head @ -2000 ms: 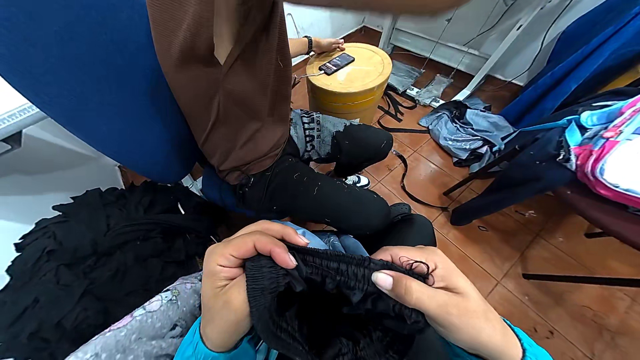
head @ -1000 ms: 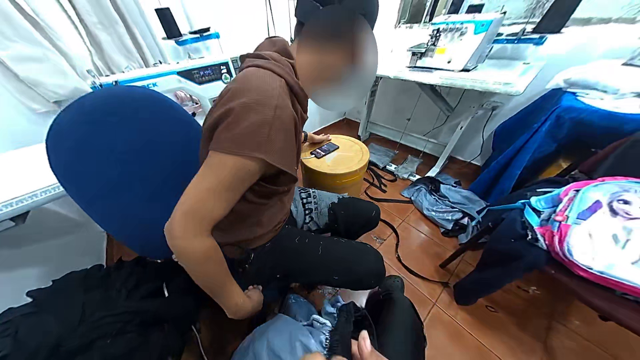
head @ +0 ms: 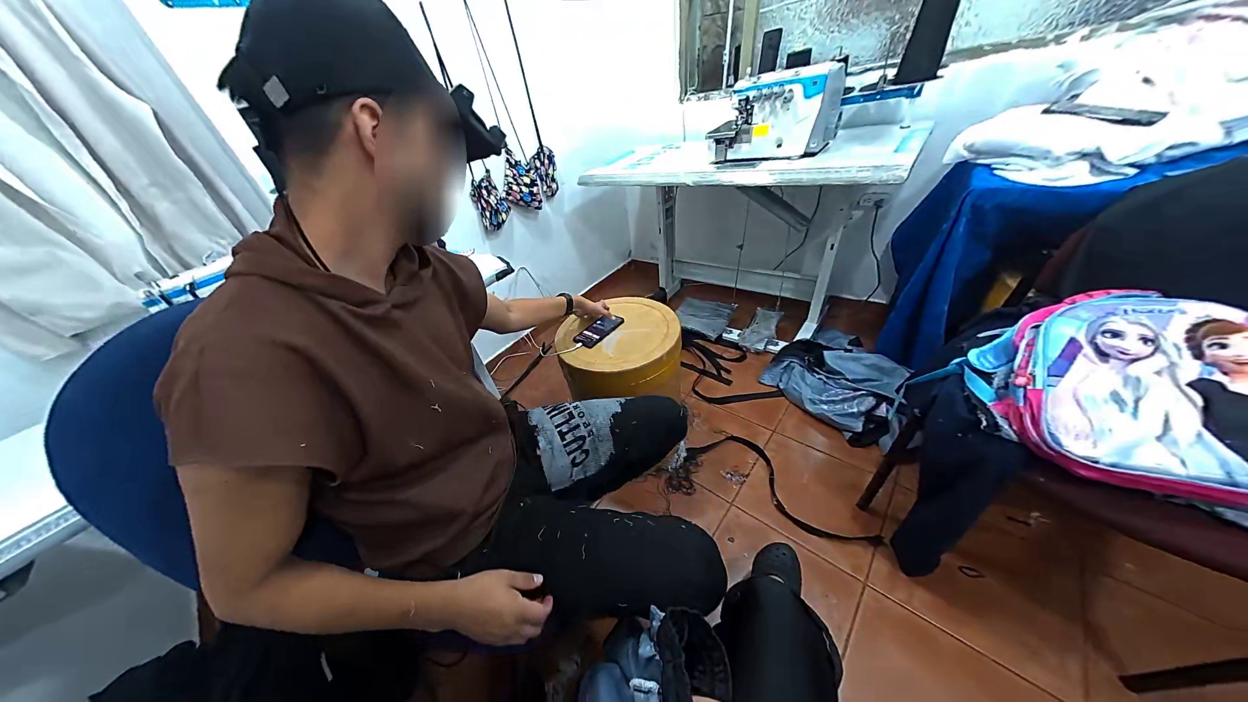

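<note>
Neither of my hands can be made out in the head view; at most a sliver of skin shows at the bottom edge. A dark garment with a gathered edge [head: 690,648] lies low in the middle of the view, beside bluish-grey fabric [head: 629,673] and my leg in black trousers [head: 780,639]. To the left sits a person in a brown hooded top [head: 390,390] and a black cap. One hand of that person touches a phone [head: 599,331] on a round yellow drum [head: 634,336]; the other rests near their thigh.
An overlock sewing machine [head: 785,112] stands on a white table [head: 751,174] at the back. Black straps and grey fabric [head: 838,385] lie on the tiled floor. At right, a pink and blue backpack [head: 1136,390] rests on a chair. Dark cloth [head: 263,668] is piled bottom left.
The view has tilted up. My hands, which held the black gathered garment two seconds ago, have dropped out of sight at the bottom. The other person's near arm has come down toward their lap.
</note>
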